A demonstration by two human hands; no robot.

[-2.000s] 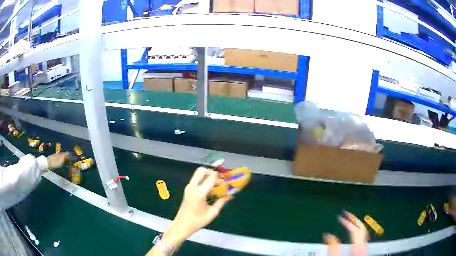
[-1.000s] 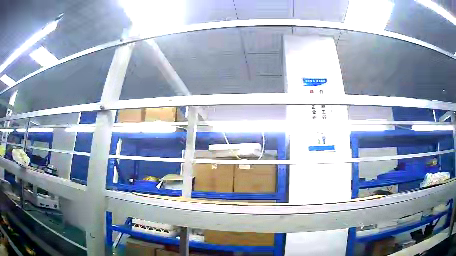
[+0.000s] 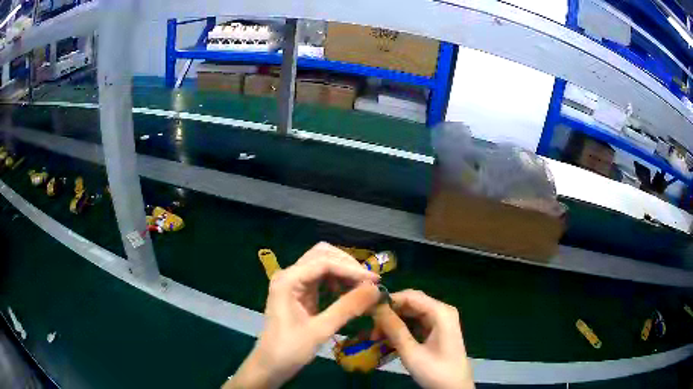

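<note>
My left hand (image 3: 315,304) and my right hand (image 3: 422,334) meet near the centre, fingertips pinching a small dark piece (image 3: 384,294), perhaps a circuit board. A yellow housing shell (image 3: 360,355) with a blue part inside sits just below my fingers, partly hidden by them; I cannot tell whether it hangs or rests. Another yellow shell (image 3: 380,262) with white and blue areas lies behind my hands on the green surface. A flat yellow piece (image 3: 269,263) lies left of my left hand.
A cardboard box (image 3: 494,226) with clear plastic bags (image 3: 505,173) stands beyond the lane. A white post (image 3: 121,152) rises at left, with a yellow shell and red wires (image 3: 164,220) beside it. More yellow pieces lie far left and at right, including a flat one (image 3: 587,333).
The view tilted up to the ceiling and came back down. My right hand has come in beside my left. The shell formerly gripped in my left hand is no longer plainly in its grip.
</note>
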